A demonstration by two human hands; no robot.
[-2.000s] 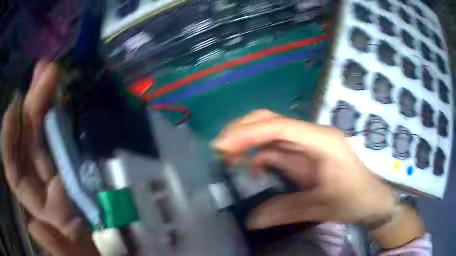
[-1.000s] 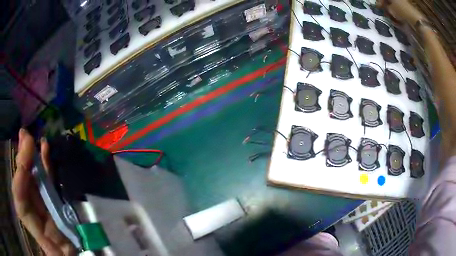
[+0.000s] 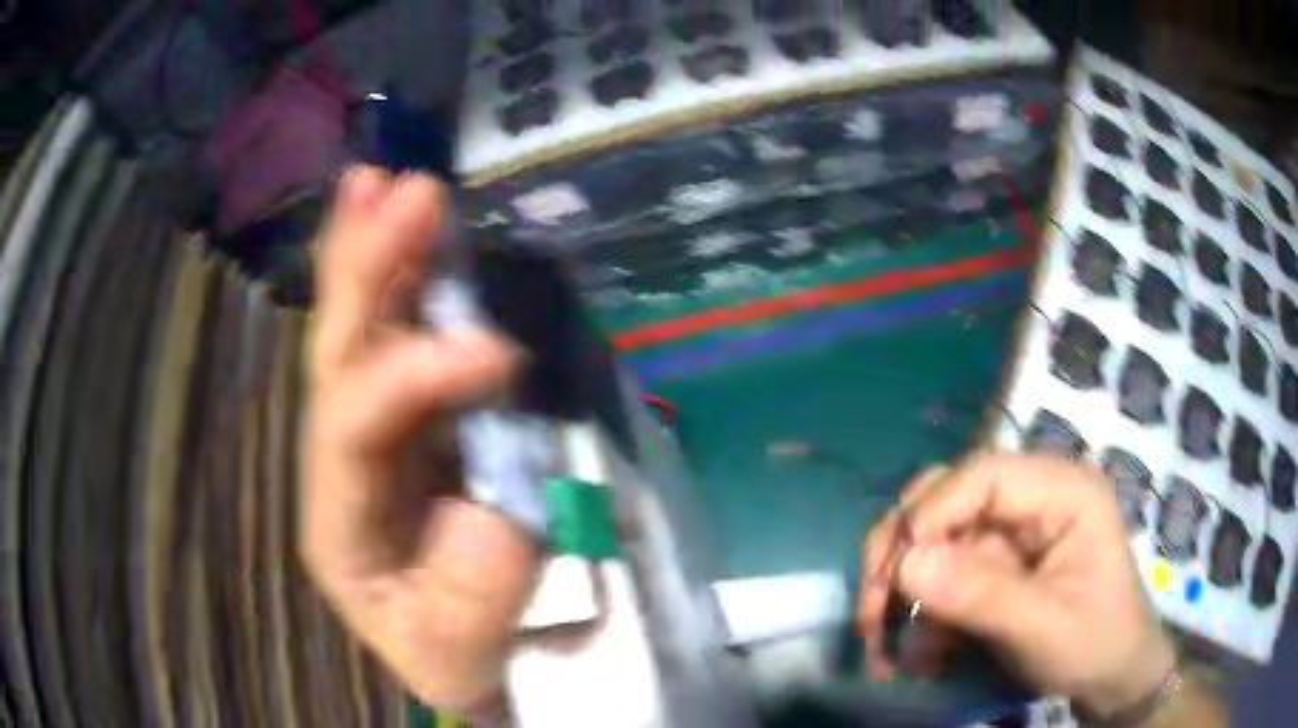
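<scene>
My left hand [image 3: 406, 455] is curled around the grey clamp lever [image 3: 505, 462], left of the test stand. The stand's pale body [image 3: 683, 569] and black upper part [image 3: 548, 341] are blurred. Green tape [image 3: 581, 518] wraps the lever's lower end, above a white contact block [image 3: 558, 595]. My right hand [image 3: 1018, 583] is right of the stand, in front of the speaker tray. Its fingers are pinched around a small dark thing, likely a speaker [image 3: 925, 647], mostly hidden by the fingers. A tiny bright tip shows at the fingertips.
The white speaker tray [image 3: 1231, 626] with rows of black speakers stands at the right, colour dots on its corner. Another speaker tray [image 3: 769, 88] lies at the back above dark wrapped trays [image 3: 797, 171]. Tray edges [image 3: 171, 469] fill the left. A white strip [image 3: 780, 606] lies beside the stand.
My right hand has come from the tray's far corner to near the stand, with a small dark thing in its fingers. The view has turned left, showing the tray stack.
</scene>
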